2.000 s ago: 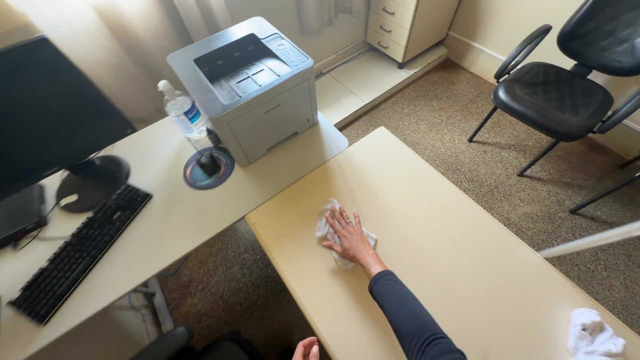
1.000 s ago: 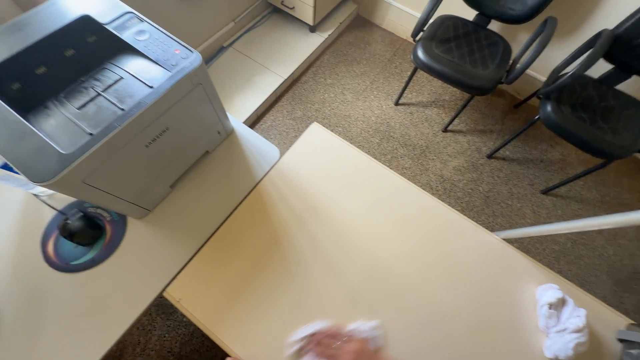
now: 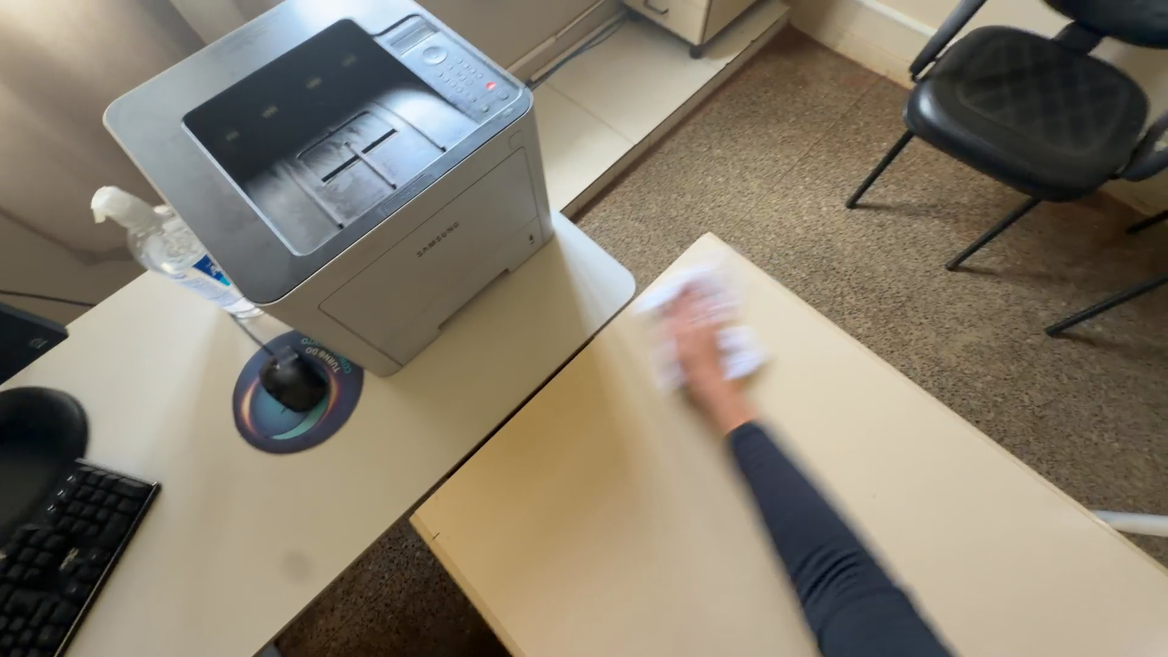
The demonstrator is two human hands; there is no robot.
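My right hand (image 3: 701,351), in a dark sleeve, presses a white cloth (image 3: 744,351) flat against the beige tabletop (image 3: 584,511). Hand and cloth are motion-blurred and lie near the table's far corner, by the seam with the adjoining desk. Cloth shows on both sides of the fingers. My left hand is out of view.
On the adjoining desk (image 3: 365,474) stand a grey Samsung printer (image 3: 429,255), a clear pump bottle (image 3: 178,251), a black mouse (image 3: 294,379) on a round pad (image 3: 265,424) and a black keyboard (image 3: 68,547). A black chair (image 3: 1031,109) is on the speckled floor beyond the table.
From the table's near edge a second ago, my right hand has moved with the cloth to the far corner. My left hand, partly seen two seconds ago, has left the view, which has shifted.
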